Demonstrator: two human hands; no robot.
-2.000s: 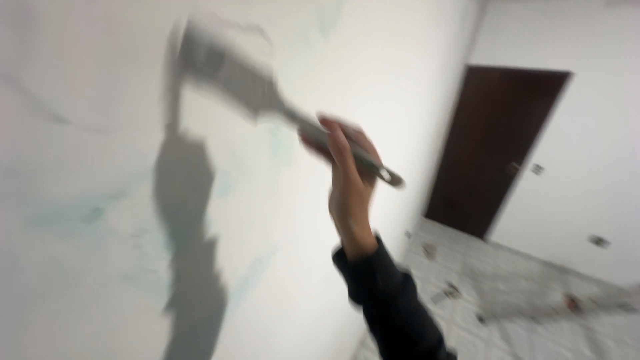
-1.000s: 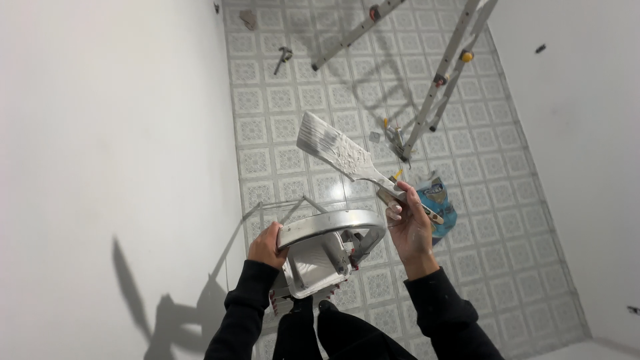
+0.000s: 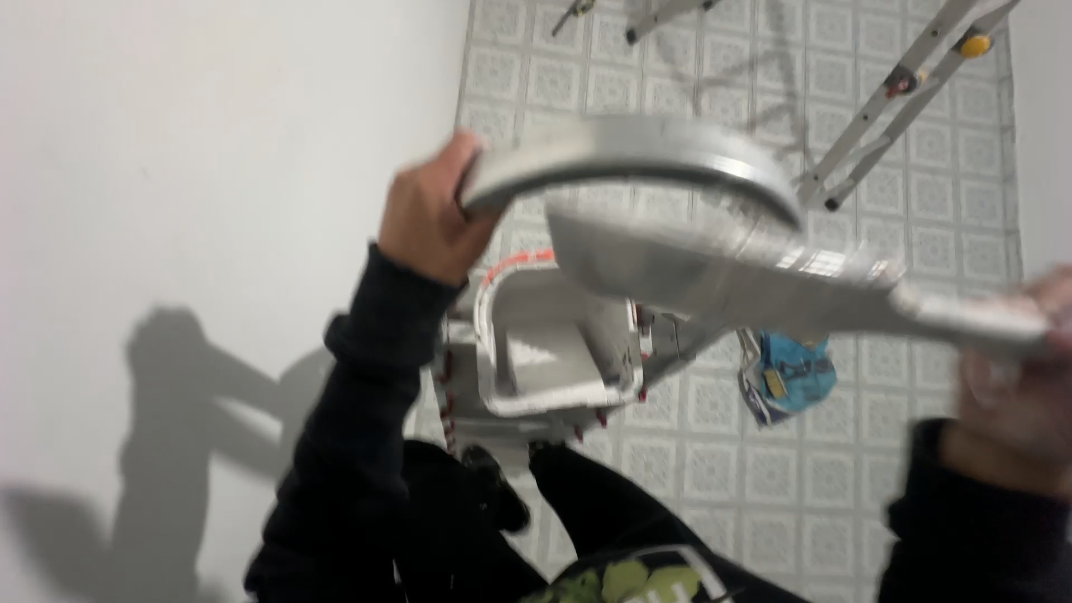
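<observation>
My left hand (image 3: 440,209) is closed around the left end of a curved metal rail (image 3: 628,146), which looks like the top of a stepladder. A wide paintbrush (image 3: 737,276), blurred by motion, is in my right hand (image 3: 1022,385) at the right edge. Its bristles point left, just below the rail in the view and over the far right part of a white plastic bucket (image 3: 544,404). Pale paint shows inside the bucket, which appears to rest on the ladder's platform. Whether brush and rail touch, I cannot tell.
A white wall (image 3: 226,151) rises close on the left. Another aluminium ladder (image 3: 879,109) stands on the patterned tile floor at the upper right. A blue bag (image 3: 796,373) lies below on the tiles. My feet are under the bucket.
Two seconds ago a hand held the brush up by the wall. Since one second ago, the brush has come down from beyond the rail to over the bucket's edge. My left hand has stayed on the rail.
</observation>
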